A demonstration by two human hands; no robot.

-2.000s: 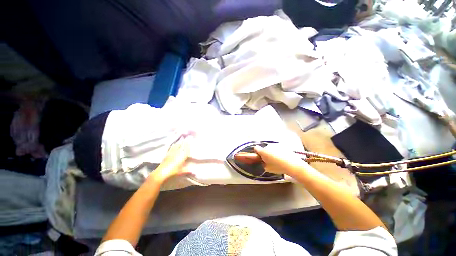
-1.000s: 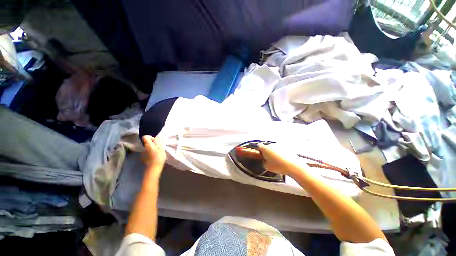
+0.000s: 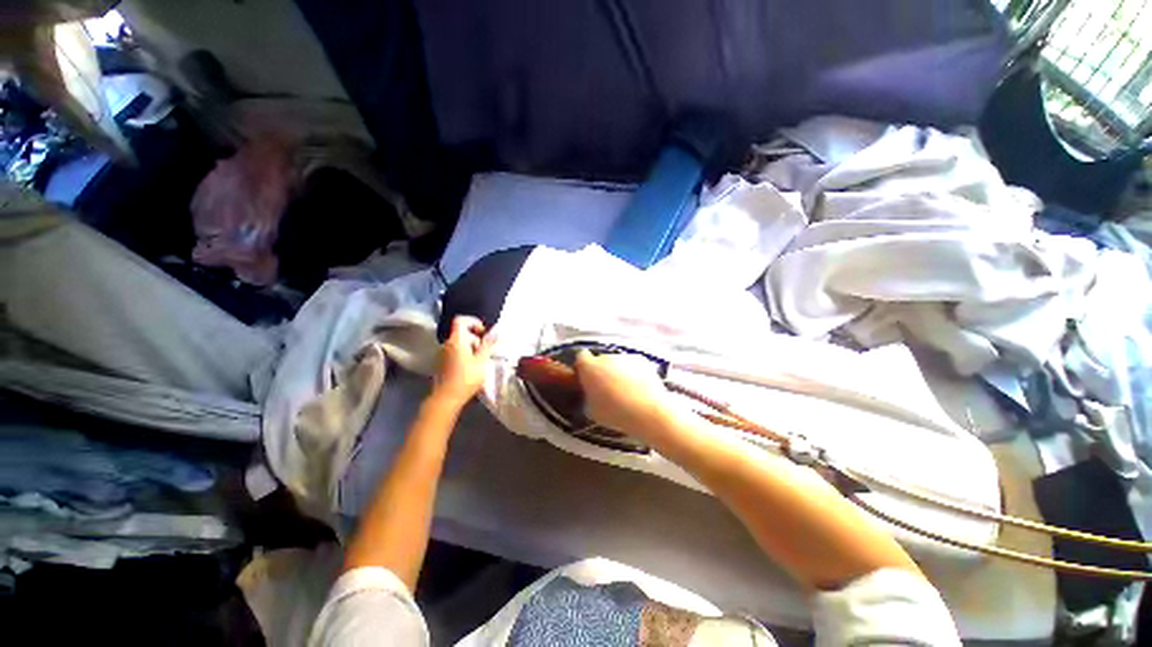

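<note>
A white garment [image 3: 783,379] lies pulled over the pressing arm, whose black rounded end [image 3: 486,284] shows at the left. My right hand [image 3: 613,392] is closed on the reddish-brown handle of a dark steam iron [image 3: 550,379], which rests on the garment near its left end. Two hoses [image 3: 922,499] run from the iron to the right. My left hand [image 3: 465,358] is at the garment's left edge beside the black end, with fingers bent together on the cloth edge.
A blue cylinder or roll [image 3: 657,209] and a flat pale board [image 3: 531,215] lie behind the arm. A crumpled white pile [image 3: 910,240] is at the back right. A black pad [image 3: 1093,518] is at the right. Cream cloth [image 3: 329,379] drapes over the left end of the table [image 3: 556,506].
The view has shifted left. The iron has moved left along the garment toward the black end. My left hand has moved from the cloth's middle to its left edge.
</note>
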